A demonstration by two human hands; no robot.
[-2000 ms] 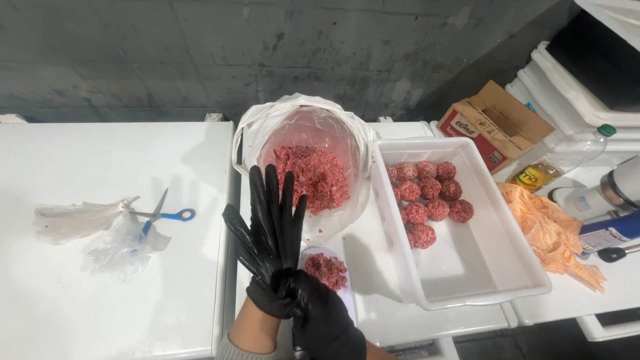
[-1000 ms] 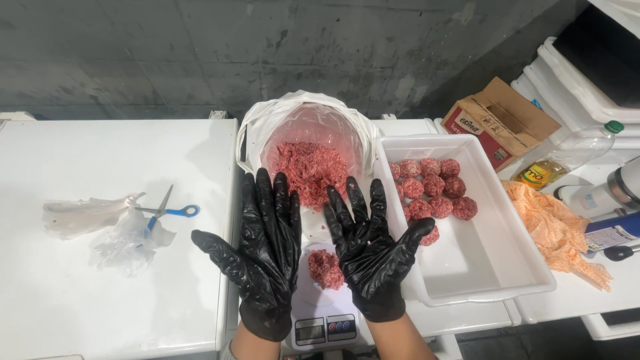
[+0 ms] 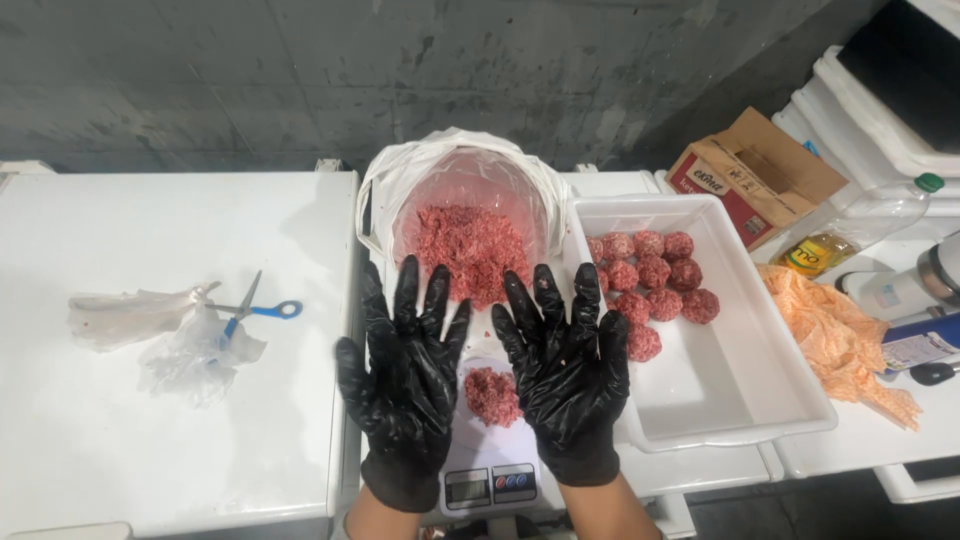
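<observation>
Both hands wear black gloves, palms up with fingers spread. My left hand (image 3: pixel 409 382) holds nothing and lies left of a clump of ground meat (image 3: pixel 492 396) on a white digital kitchen scale (image 3: pixel 491 457). Nothing is in my right hand (image 3: pixel 566 375), which is between that clump and a white plastic tub (image 3: pixel 735 390). Several raw meatballs (image 3: pixel 653 271) sit in rows at the tub's left and back. Beyond my fingertips, loose ground meat (image 3: pixel 472 244) fills part of a container lined with a white plastic bag (image 3: pixel 555 187).
Blue-handled scissors (image 3: pixel 277 310) lie on crumpled plastic bags (image 3: pixel 187 360) at left. On the right are an open cardboard box (image 3: pixel 750 176), an oil bottle (image 3: pixel 821 251), an orange cloth (image 3: pixel 825 322) and a white flask (image 3: pixel 907 277). A dark wall (image 3: pixel 375 82) stands behind.
Two seconds ago my right hand was at my left wrist; since then the hands have come apart, palms up. The clump on the scale and the meatballs look the same.
</observation>
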